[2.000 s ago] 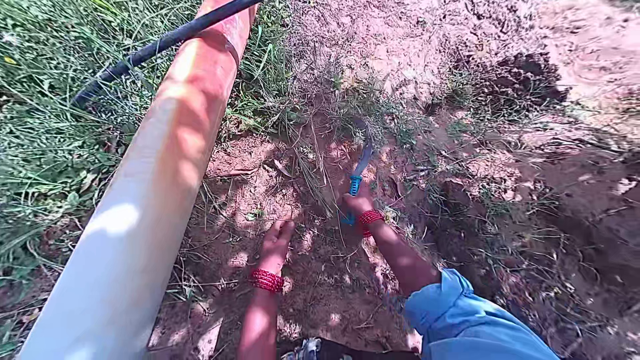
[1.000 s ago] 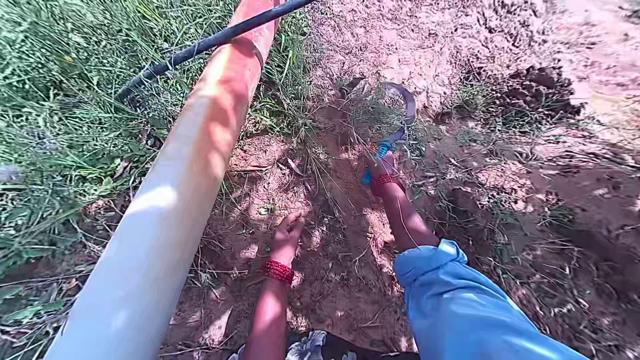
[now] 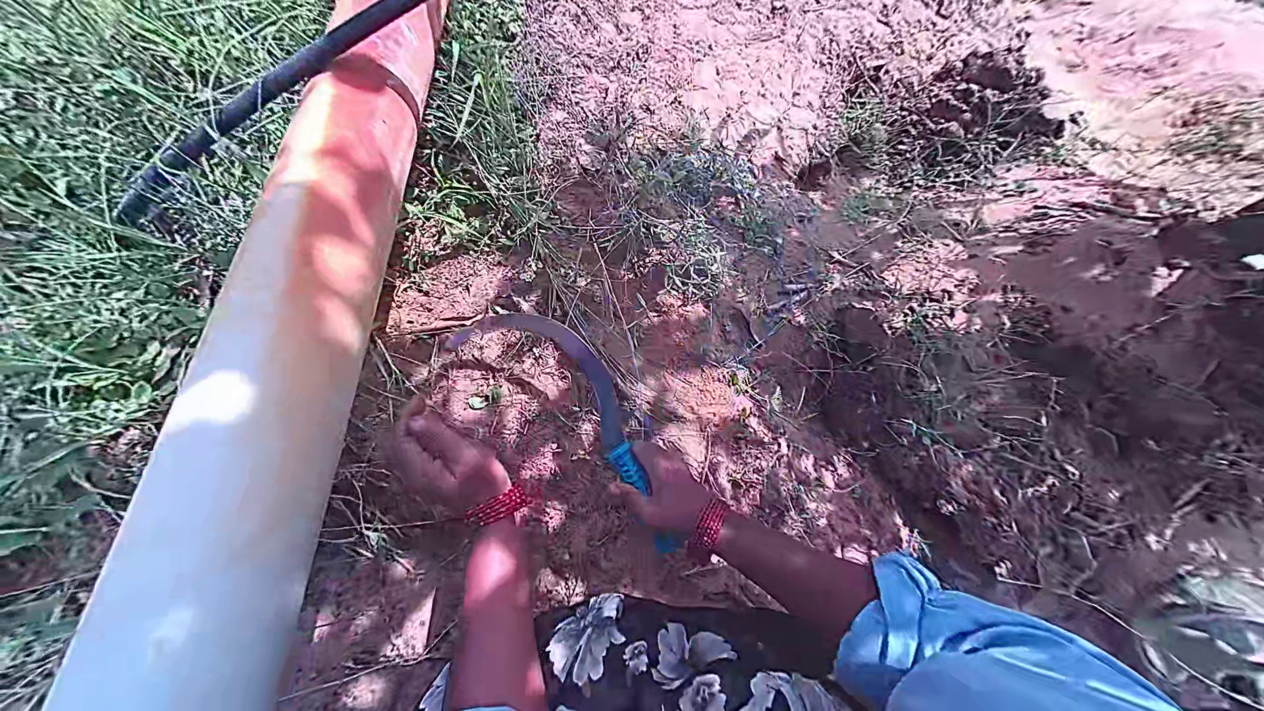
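Note:
My right hand point(image 3: 667, 489) is closed around the blue handle of a sickle point(image 3: 592, 370). The curved metal blade arcs up and to the left over the soil, its tip near a dry twig beside the pipe. My left hand point(image 3: 449, 459) is left of the handle and below the blade, with its fingers curled; whether anything is in them cannot be seen clearly. Both wrists wear red bead bangles. Low weeds point(image 3: 691, 212) and dry stalks grow beyond the blade.
A large white and orange pipe point(image 3: 267, 395) runs diagonally along the left, with a black hose point(image 3: 267, 89) across its upper part. Dense grass point(image 3: 89, 257) lies beyond it. Rough, shaded soil with roots and twigs spreads to the right.
The sickle has swung from pointing up and away to the left, its blade now arching above my left hand. My left hand has shifted left toward the pipe and its fingers have curled.

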